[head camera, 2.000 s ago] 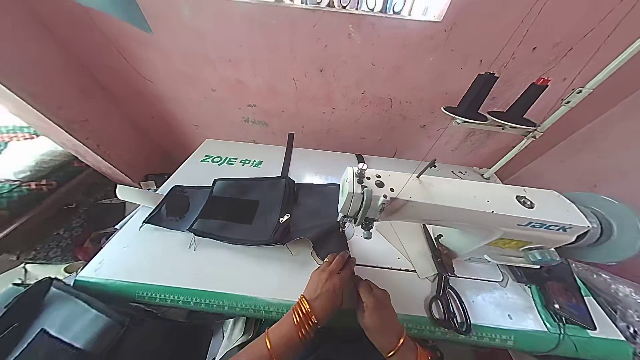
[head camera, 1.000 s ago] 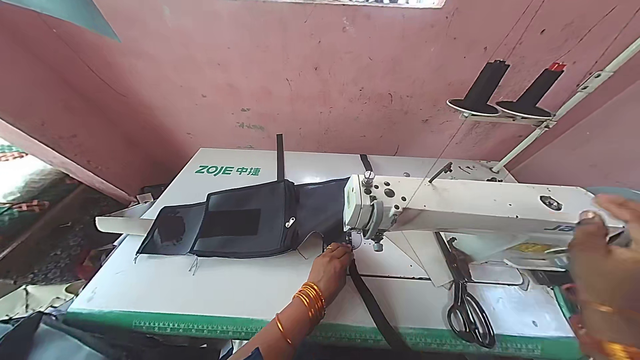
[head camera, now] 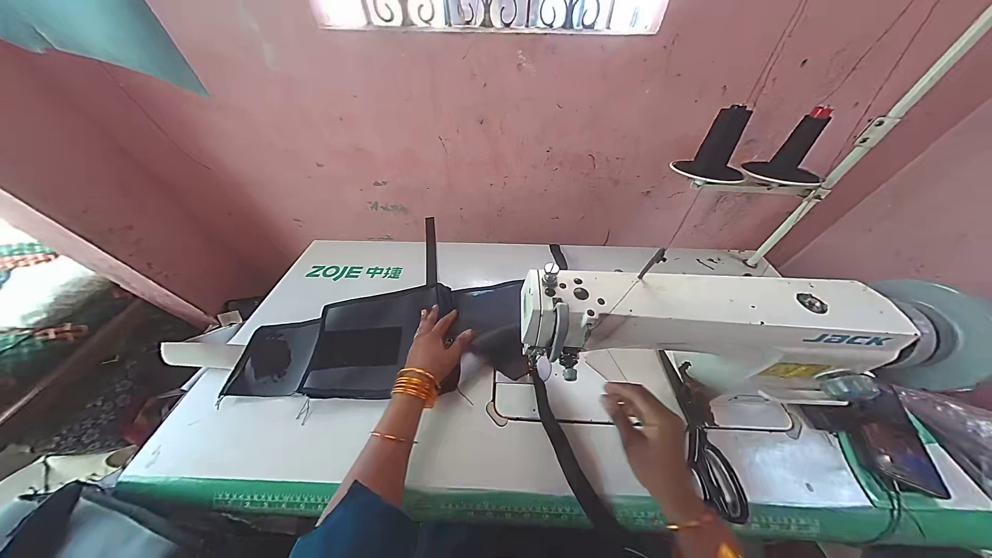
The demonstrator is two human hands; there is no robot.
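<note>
My left hand rests with spread fingers on the right part of a black fabric bag piece, which lies flat left of the white Jack sewing machine. The piece runs under the machine head, where the needle area is partly hidden. A black strap hangs from the needle area towards the table's front edge. Right of that strap, my right hand is over the table, fingers slightly curled, with nothing visible in it. Another narrow black strap stretches towards the wall behind the bag piece.
Black-handled scissors lie right of my right hand. A phone-like dark device sits at the right. Two black thread cones stand on a rack behind the machine. Dark fabric is heaped at the lower left, beyond the green table edge.
My left hand has moved left from the needle area onto the bag piece. My right hand has come from the machine's right end to the table in front of its head.
</note>
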